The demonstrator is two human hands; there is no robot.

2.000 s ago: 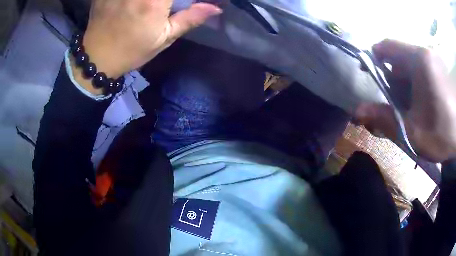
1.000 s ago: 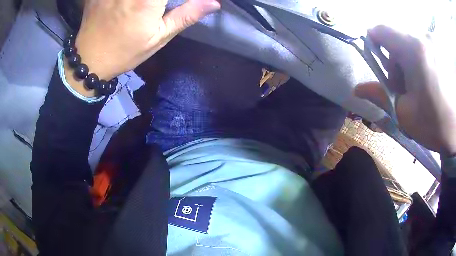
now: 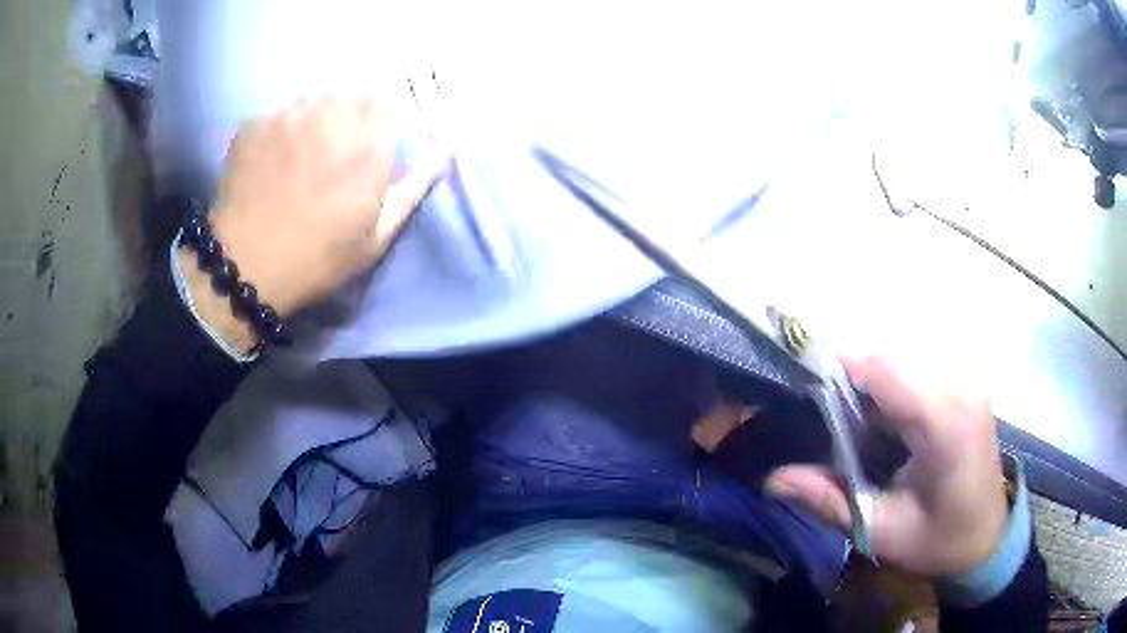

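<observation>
A light grey garment panel (image 3: 544,278) lies on the white table and hangs over its front edge. A narrow strip or slit shows near its middle. My left hand (image 3: 315,210), with a black bead bracelet, is on the panel's left part; its fingers blur into glare, so whether they pinch cloth is unclear. My right hand (image 3: 915,476) holds the large shears (image 3: 674,266) by the handles at the right of the table edge. The long blade points up-left over the panel, with the brass-coloured pivot near my hand. The exact blade opening is unclear.
Light grey pieces (image 3: 297,476) with dark edges hang at lower left. Ruler-like marks run along the table's front edge (image 3: 717,328). A thin dark cord (image 3: 1013,266) and metal machine parts (image 3: 1081,105) are at right. Jeans and a teal apron (image 3: 593,575) are below.
The view has shifted, showing more of the table. The panel now lies flatter on the table. The shears have moved off the panel's dark slit, their handles lower in view.
</observation>
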